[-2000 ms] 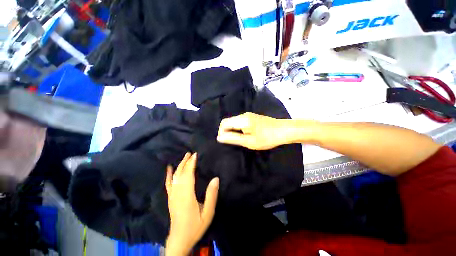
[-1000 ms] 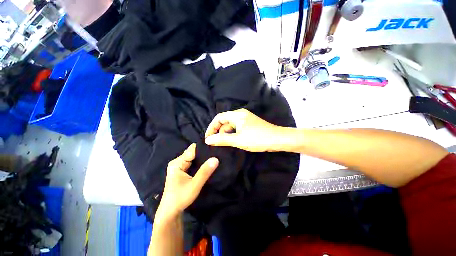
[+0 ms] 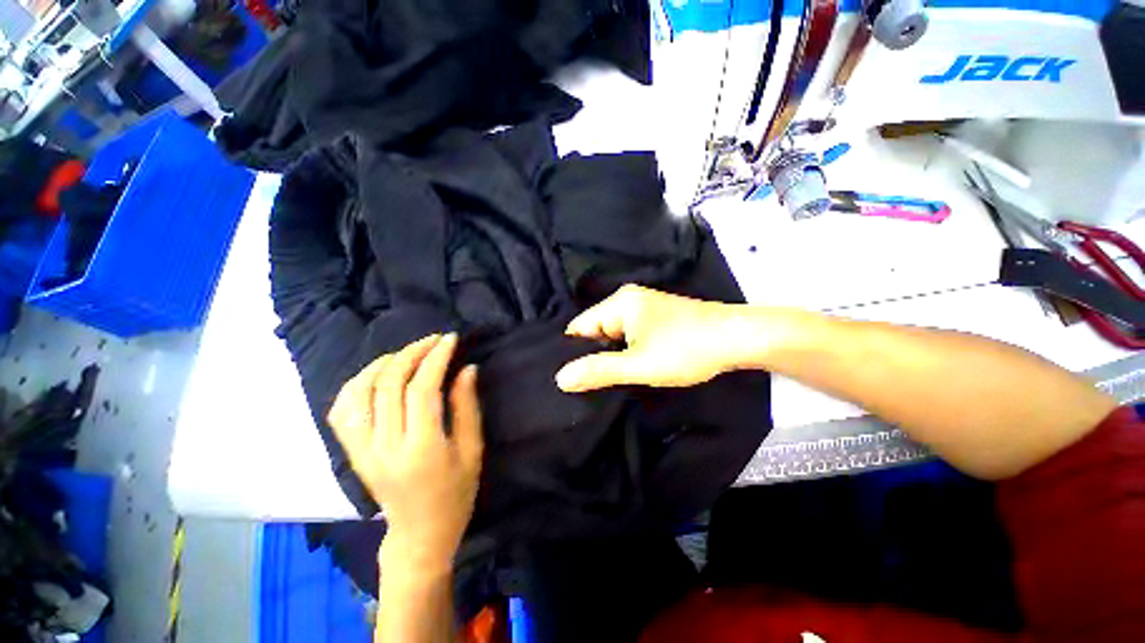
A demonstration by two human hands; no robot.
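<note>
A heaped black garment point(image 3: 540, 427) lies on the white table in front of me and hangs over its front edge. My left hand point(image 3: 414, 427) rests palm down on the garment's left part, fingers slightly spread. My right hand point(image 3: 647, 339) is on the garment's middle, right of my left hand, with thumb and bent fingers on the cloth. Whether it pinches a fold is hidden. The presser foot area and ribbed grey knob point(image 3: 799, 183) of the sewing machine point(image 3: 992, 75) are just beyond the garment, up and to the right.
A black cloth pile point(image 3: 427, 75) lies behind the garment. Pink and blue snips point(image 3: 894, 207), red-handled scissors point(image 3: 1105, 270) and a black strip point(image 3: 1067, 283) lie right. A ruler strip point(image 3: 841, 448) runs along the front edge. A blue bin point(image 3: 157, 239) stands left.
The garment was turned and gathered, its left part drawn in from the lower left. My left hand moved left and now lies flatter. My right hand moved slightly right, its thumb and fingers further apart.
</note>
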